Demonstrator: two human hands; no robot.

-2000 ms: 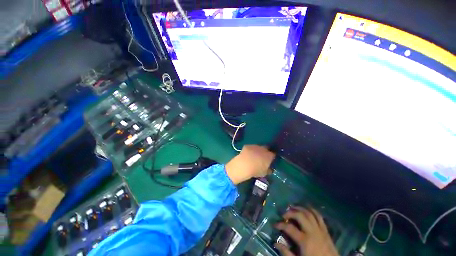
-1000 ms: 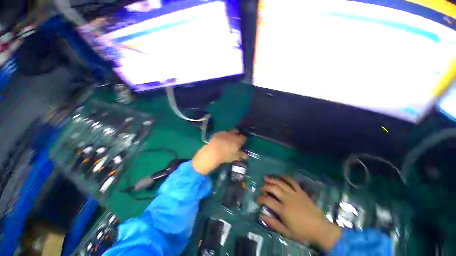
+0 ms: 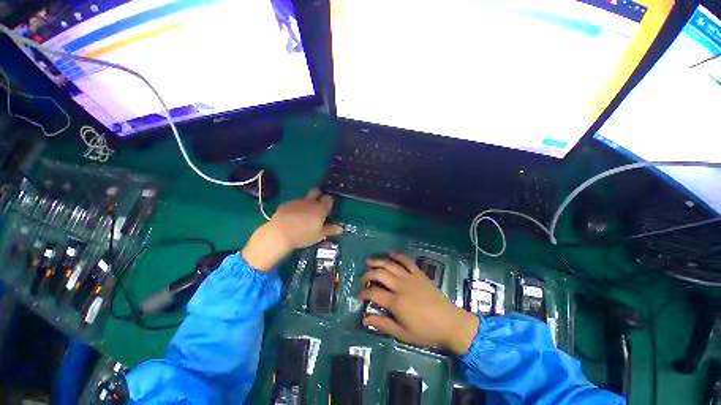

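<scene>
A clear blister tray lies in front of me with black handheld devices in its pockets. One device with a white label stands between my hands. My left hand is above the tray's back left corner, by the keyboard's left end; a thin white cable runs down behind it, and what its fingers touch is hidden. My right hand curls over a black device in the tray and mostly covers it. A white cable end reaches another labelled device to its right.
Monitors and a black keyboard stand behind the tray. A barcode scanner with a dark cord lies left of my left sleeve. Another filled tray is at far left. A coiled white cable lies below the left monitor. Black cords lie at right.
The view has turned right and down, showing more of the tray and the right monitor. My left hand stays near the keyboard's end; my right hand stays over the same device.
</scene>
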